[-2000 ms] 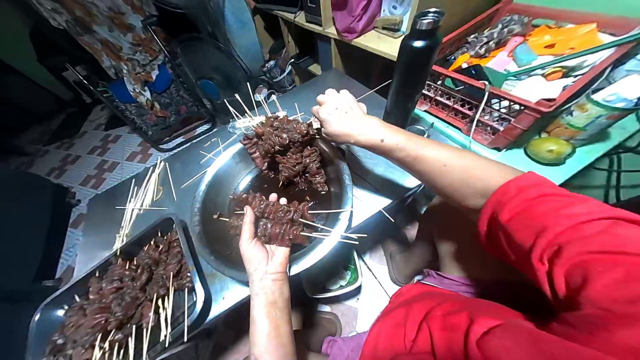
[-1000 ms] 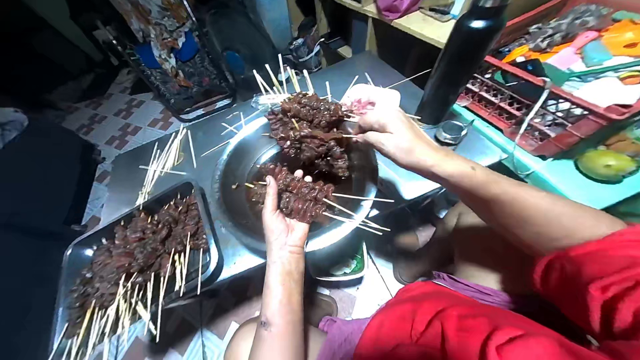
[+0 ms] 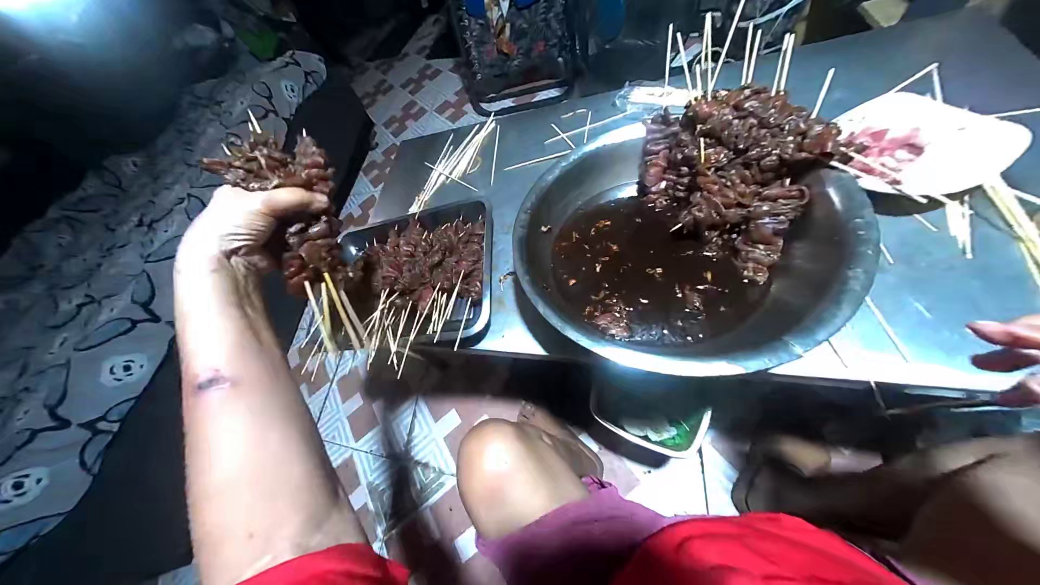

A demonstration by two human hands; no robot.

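Observation:
My left hand (image 3: 252, 215) grips a bunch of skewered dark meat (image 3: 313, 244), raised at the left end of a metal tray (image 3: 486, 276). Skewers of meat (image 3: 426, 256) fill that tray, their bare sticks toward me. To its right a wide metal basin (image 3: 845, 268) holds dark marinade (image 3: 642, 268) with bits floating in it. A large pile of meat skewers (image 3: 739, 154) leans on the basin's far right side, sticks pointing up. At the right edge is my right hand (image 3: 1007, 357), partly cut off, fingers apart with nothing seen between them.
Bare wooden skewers (image 3: 455, 166) lie behind the tray on the metal table (image 3: 520, 187). A white plate (image 3: 975, 138) with pale pink meat stands right of the basin, more sticks around it. Below the table edge is a container with green contents (image 3: 674, 435).
My left hand has moved from over the basin to the left, past the tray, with skewers in it. My right hand has left the pile and moved right. The view has swung left.

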